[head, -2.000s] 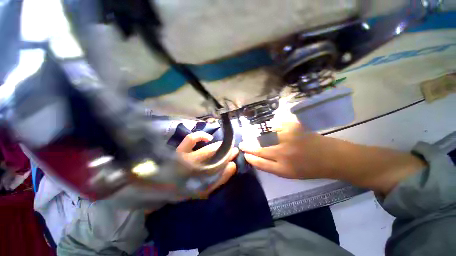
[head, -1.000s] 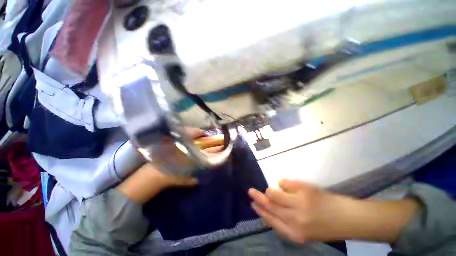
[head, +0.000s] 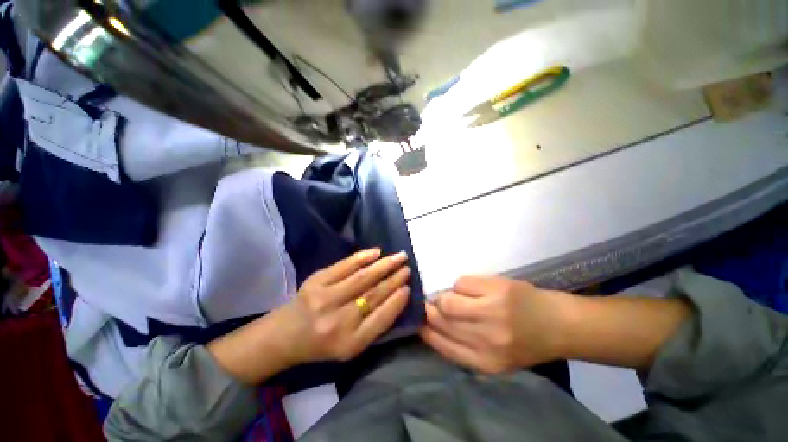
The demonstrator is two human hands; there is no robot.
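A navy fabric panel (head: 380, 216), joined to a pale grey garment part (head: 242, 250), runs from the needle area of the sewing machine (head: 371, 121) down to the table's front edge. My left hand (head: 350, 306) lies flat on the navy cloth, fingers spread, a ring on one finger. My right hand (head: 492, 324) pinches the navy panel's right edge near the front with thumb and fingers. The cloth's upper end lies at the presser foot; the exact needle point is blurred.
Yellow-and-green thread snips (head: 523, 93) lie on the machine bed right of the needle. A tan patch (head: 739, 97) is farther right. A grey measuring strip (head: 605, 259) follows the front edge. More pale and navy garments (head: 86, 207) pile at left, with red cloth (head: 43, 380) below.
My left hand has moved from near the needle onto the cloth closer to me. My right hand has come to the cloth's edge. The view is nearer the machine bed, and the snips now show clearly.
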